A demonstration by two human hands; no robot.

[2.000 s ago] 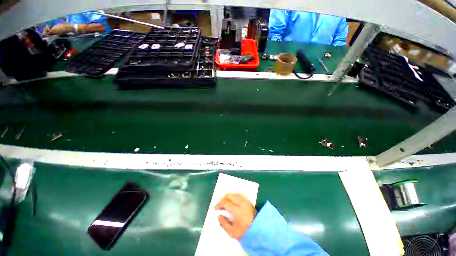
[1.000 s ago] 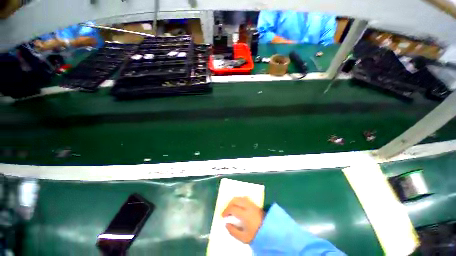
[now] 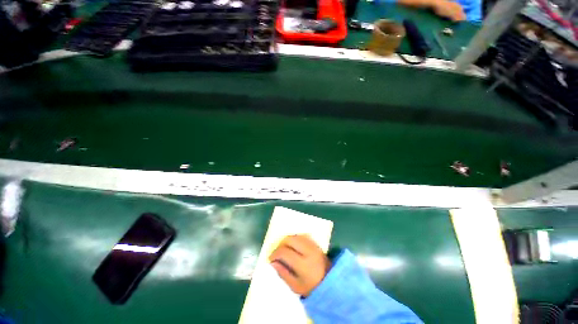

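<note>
A stack of long white sheets with yellow edges [image 3: 265,297] lies on the green bench in front of me. My right hand [image 3: 300,264], in a blue sleeve, rests on the stack with its fingers curled. Whether it holds a small piece cannot be told; the fingertips are blurred. My left hand is not in view. A black smartphone [image 3: 134,258] lies on the bench left of the sheets. A second pale sheet stack [image 3: 487,266] lies at the right.
A white rail [image 3: 241,186] separates the bench from the green belt [image 3: 253,126]. Small circuit boards [image 3: 461,168] lie on the belt. Across it are black trays [image 3: 203,60], a red bin [image 3: 339,28], a tape roll [image 3: 386,38] and a person's hand [image 3: 449,9]. A wire spool [image 3: 532,245] is at right.
The view has tilted down, so the far side sits higher and less of the person across shows. My right hand stays on the sheets; the white piece earlier seen at its fingers no longer shows clearly.
</note>
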